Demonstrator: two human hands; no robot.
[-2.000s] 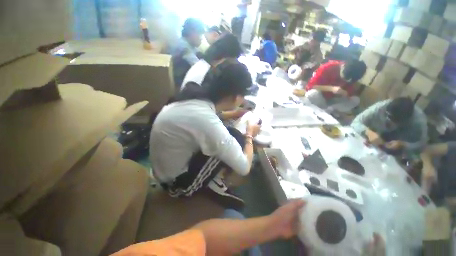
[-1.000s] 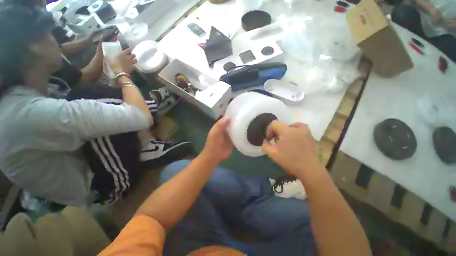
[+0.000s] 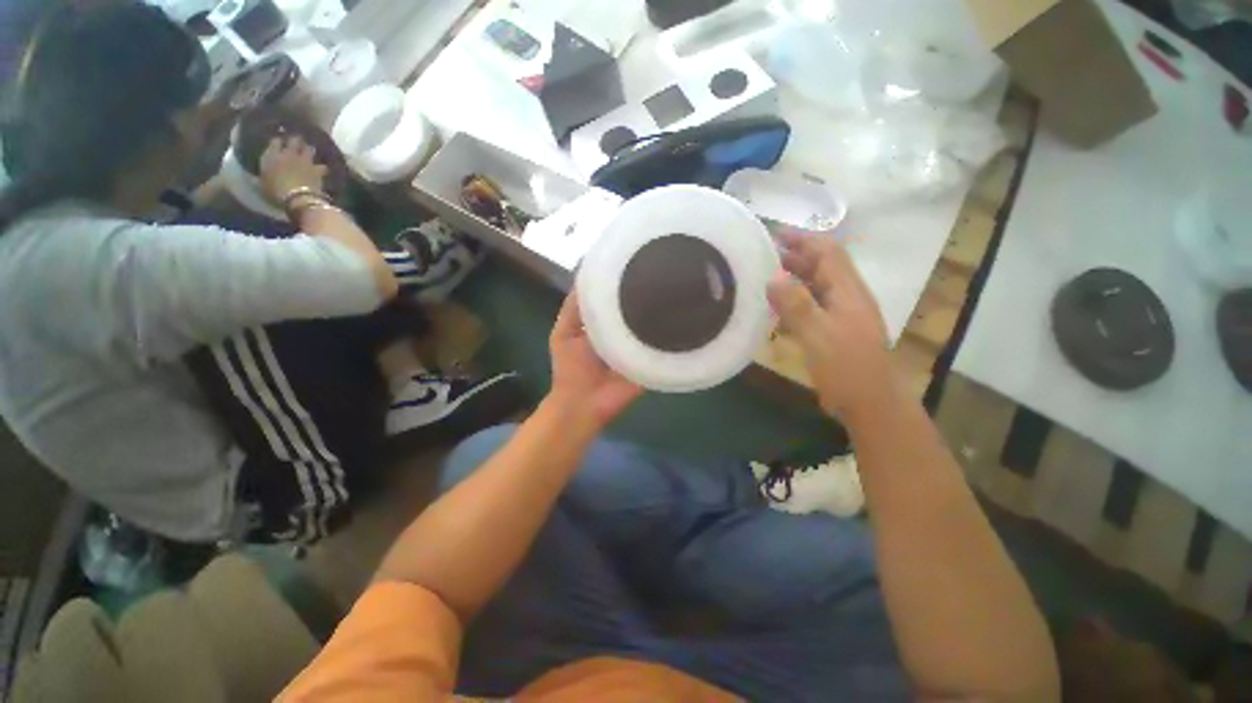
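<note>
A round white housing (image 3: 614,245) with a dark round centre is held up over my lap, its dark face towards me. My left hand (image 3: 588,368) grips its lower left edge; the fingers behind it are hidden. My right hand (image 3: 821,310) is at its right edge, with the fingers against the rim. Both hands are bare.
Behind the housing lie a blue-black mirror dash cam (image 3: 700,148), a small white tray (image 3: 803,201), an open white box (image 3: 481,192) and clear plastic bags (image 3: 899,117). A carton (image 3: 1078,83) and dark disc (image 3: 1112,327) are right. A neighbouring person (image 3: 179,330) sits left.
The view has swung down from the room to my lap. My right hand has moved from the housing's dark centre to its right edge, and the housing now faces me more squarely.
</note>
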